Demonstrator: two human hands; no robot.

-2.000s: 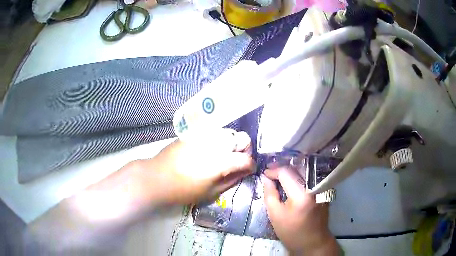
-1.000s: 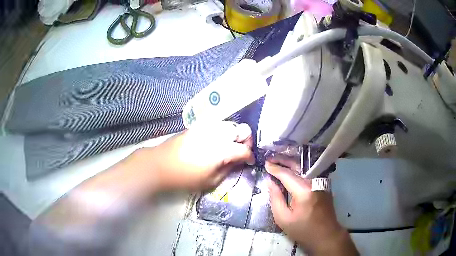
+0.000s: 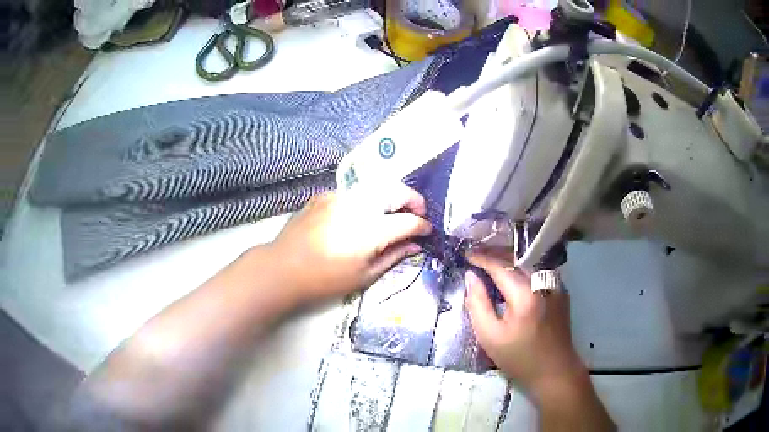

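Observation:
A grey fine-striped garment panel (image 3: 194, 160) lies on the white table left of the machine. Its dark panel (image 3: 434, 181) runs behind and under the white sewing machine head (image 3: 497, 143). My left hand (image 3: 362, 236) pinches the dark cloth just left of the needle area. My right hand (image 3: 523, 321) holds the cloth's edge from the right, thumb and forefinger close to the left fingertips. The shiny bed slide (image 3: 396, 316) lies in front of them. The needle and presser foot are not clearly seen behind fingers and glare.
Green-handled scissors (image 3: 235, 52) lie at the back left. A yellow tape roll (image 3: 428, 29) stands behind the machine head, with pink material (image 3: 531, 15) beside it. A yellow tub with a blue item (image 3: 735, 371) is at the lower right edge.
The view has shifted a little. Both hands remain at the needle area. More dark cloth shows bunched between the fingertips, and a thin dark thread now shows over the bed slide.

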